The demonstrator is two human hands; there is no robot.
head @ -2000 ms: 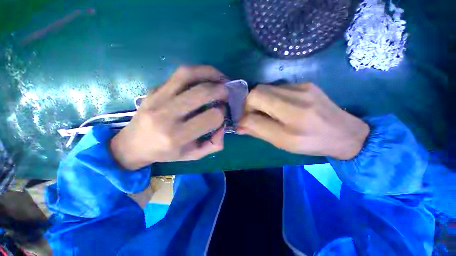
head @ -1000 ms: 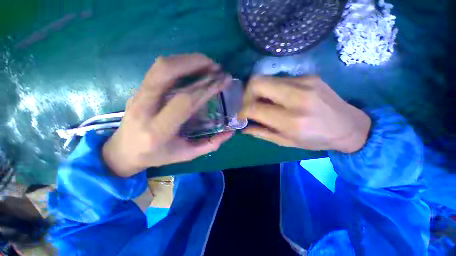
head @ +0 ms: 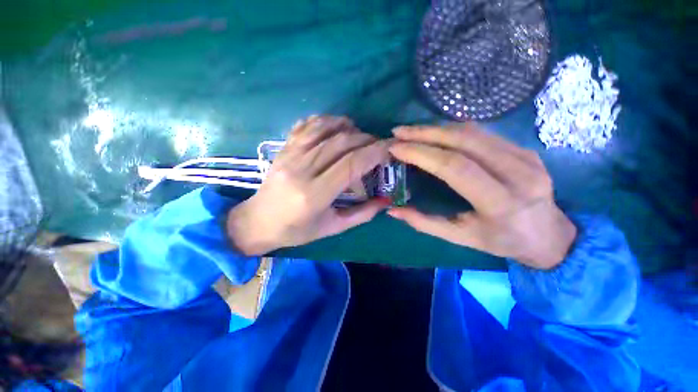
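A small device housing [head: 354, 194] is between my hands, mostly hidden under the fingers. My left hand [head: 306, 184] wraps around its left part. My right hand [head: 490, 191] has its fingertips at the right end, thumb at the lower corner and fingers at the upper corner. A green circuit board [head: 401, 184] with a metallic part shows at that end between the hands. White cables [head: 207, 174] trail left from behind my left hand.
A dimpled round dish [head: 482, 65] with silvery specks stands at the top right, beside a pile of small white parts [head: 579, 106]. The dark-green work surface [head: 252, 92] reflects light at left. Clear plastic [head: 15, 176] lies at the left edge.
The view has shifted, so the dish and white pile appear lower. The green board end now shows between my hands. My right fingers have spread to the housing's corners.
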